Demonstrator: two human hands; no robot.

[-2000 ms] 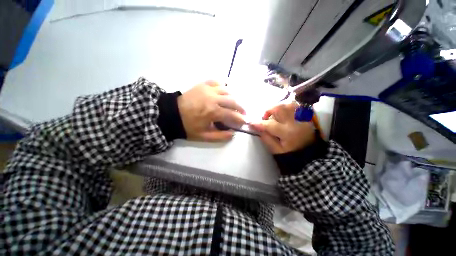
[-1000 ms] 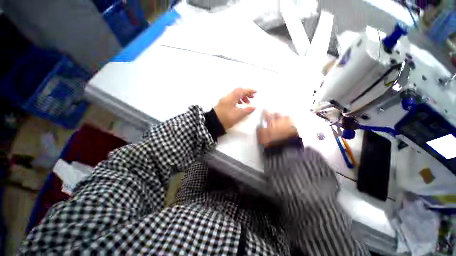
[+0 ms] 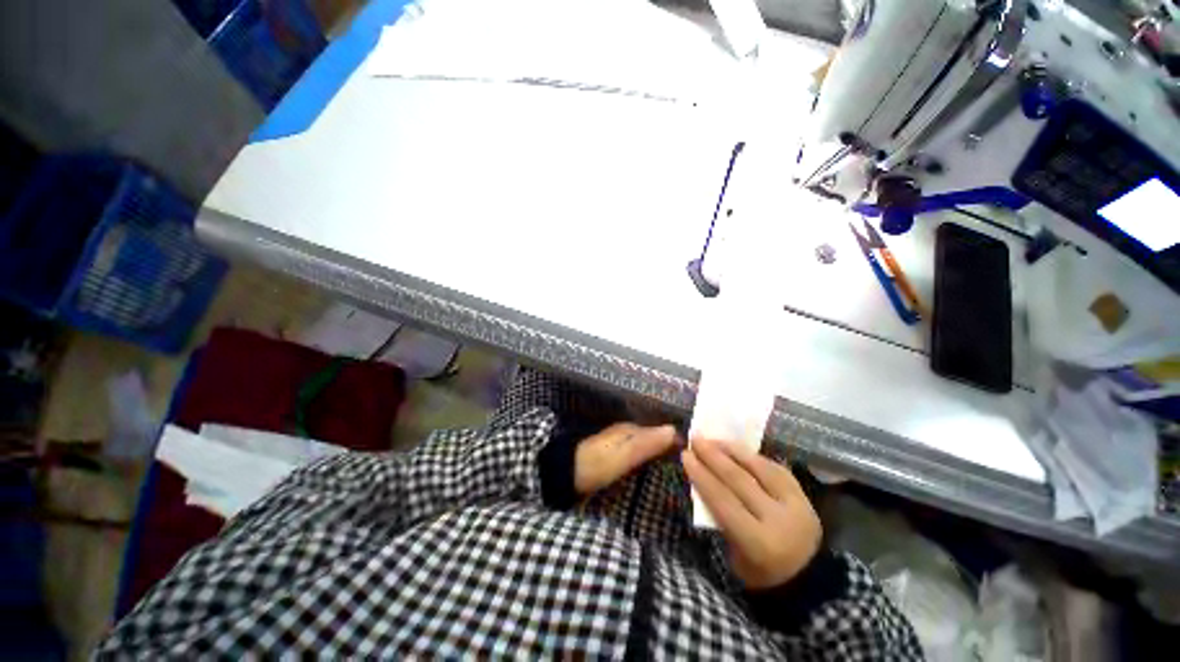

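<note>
A narrow white fabric strip hangs over the front edge of the white machine table down to the checked lap. My right hand lies on the strip's lower part with its fingers extended. My left hand is beside the strip's left edge, its fingertips close to it; whether they grip it cannot be told. The white sewing machine stands at the upper right, its needle area brightly lit. A thin black bent guide lies on the table left of the needle.
Orange and blue snips and a black smartphone lie right of the needle. Pale slips hang at the right end. White pieces rest on a maroon cloth at left. A blue crate stands on the floor.
Both hands have moved from the tabletop down to the front edge and lap. The white strip now shows under my right hand. The view has shifted, uncovering the black guide and more of the front edge.
</note>
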